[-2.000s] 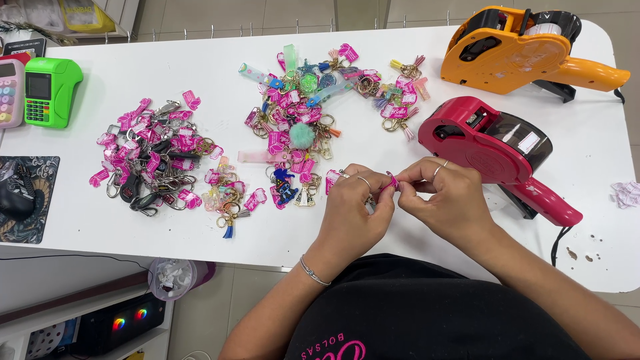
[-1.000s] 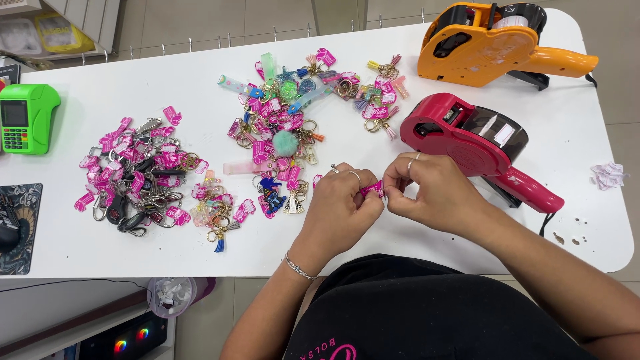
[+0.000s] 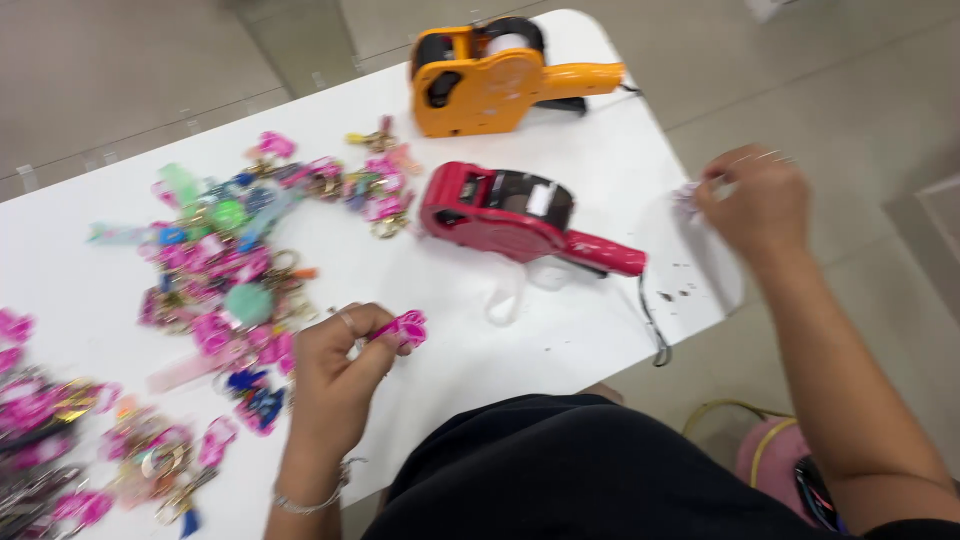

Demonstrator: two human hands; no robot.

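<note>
My left hand point(image 3: 341, 367), wearing a ring and a bracelet, pinches a pink tag point(image 3: 405, 328) between thumb and fingers, just right of a heap of keychains. Far to the right, my right hand point(image 3: 757, 199) has its fingertips on a crumpled pale paper point(image 3: 686, 201) at the table's right edge. Between the hands lies a red price label gun point(image 3: 499, 214), its handle toward the right. Keychains with pink tags point(image 3: 214, 255), tassels and a green pompom point(image 3: 249, 304) cover the left part of the table. The view is blurred.
An orange price label gun point(image 3: 480, 82) stands at the back of the white table point(image 3: 600, 330). A loose translucent strip point(image 3: 504, 296) lies below the red gun. Small dark bits point(image 3: 667, 296) lie near the right edge. A pink bag-like object point(image 3: 772, 457) is on the floor, lower right.
My right hand has left my left hand and moved right to the crumpled paper. The pink tag stays in my left hand. The view has shifted right and tilted.
</note>
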